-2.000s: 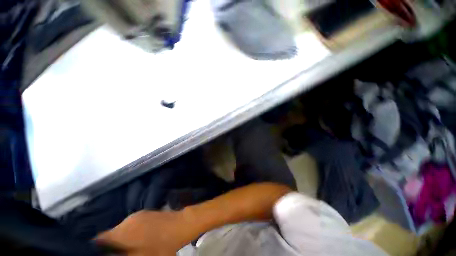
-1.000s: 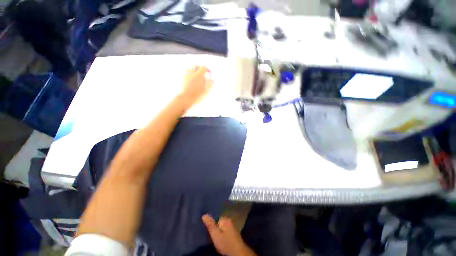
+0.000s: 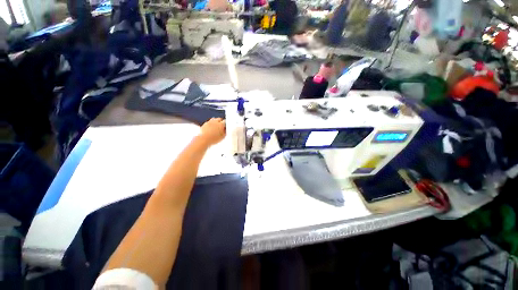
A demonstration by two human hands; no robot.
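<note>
A dark charcoal panel [image 3: 213, 221] lies on the white machine table left of the needle and hangs over its front edge. Its top edge reaches the needle area under the white sewing machine head [image 3: 341, 113]. My left hand [image 3: 213, 130] reaches forward over the panel, just left of the machine head, by the near edge of a grey-and-dark piece [image 3: 170, 102] behind the table. Its fingers are small and blurred, and I cannot tell whether they grip it. Light grey pocket pieces [image 3: 315, 178] lie right of the needle. My right hand is not in view.
A phone [image 3: 383, 187] on a tan pad and red-handled scissors [image 3: 433, 195] lie at the right. A measuring tape [image 3: 306, 238] runs along the table's front edge. A thread cone [image 3: 314, 88] stands behind the machine. Grey-black fabric [image 3: 454, 263] is heaped at lower right.
The view has tilted up from the table and lap. The dark panel came onto the table by one second ago and remains there. My left hand is still extended; my right hand has left the picture.
</note>
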